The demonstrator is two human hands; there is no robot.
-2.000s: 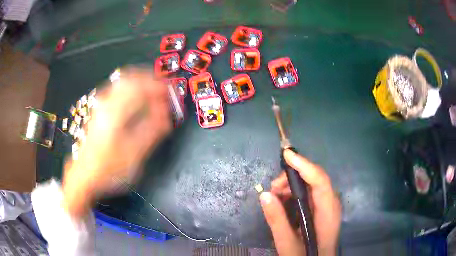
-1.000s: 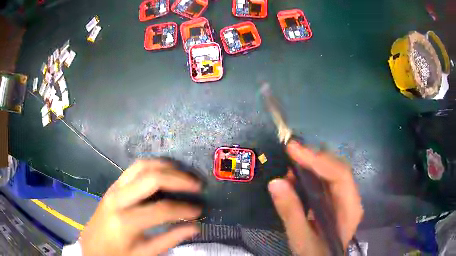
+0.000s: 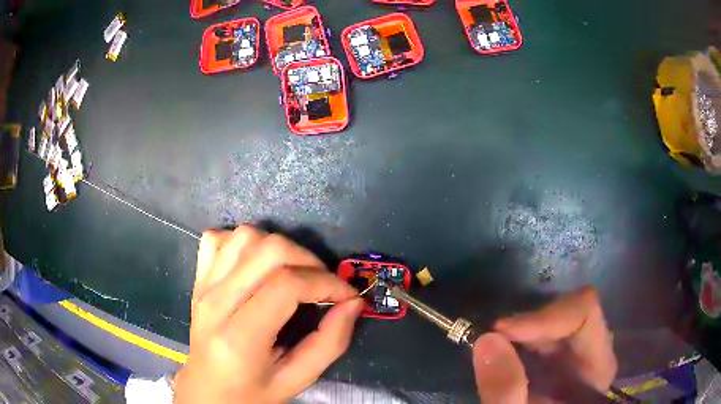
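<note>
A red device housing point(image 3: 345, 272) lies open side up on the mat near me, with a blue and black circuit board point(image 3: 390, 301) inside. My left hand point(image 3: 269, 308) pinches the thin silver solder wire point(image 3: 142, 210), whose end reaches over the board. My right hand point(image 3: 545, 347) holds the soldering iron point(image 3: 431, 313) by its handle, which is mostly hidden; its tip is at the board, close to the wire end. A tiny yellow flex tab point(image 3: 425, 276) sticks out beside the housing's right side.
Several red housings with boards point(image 3: 383, 45) lie beyond my hands. A loose pile of small silver-white batteries point(image 3: 59, 134) is at left, with two more point(image 3: 116, 37) above it. A yellow tip cleaner point(image 3: 676, 106) stands at right. A green mat point(image 3: 443, 158) covers the bench.
My left hand has closed on the solder wire and brought its end to the board. The iron has come down and left to the board. The view has shifted, and the far housings sit higher.
</note>
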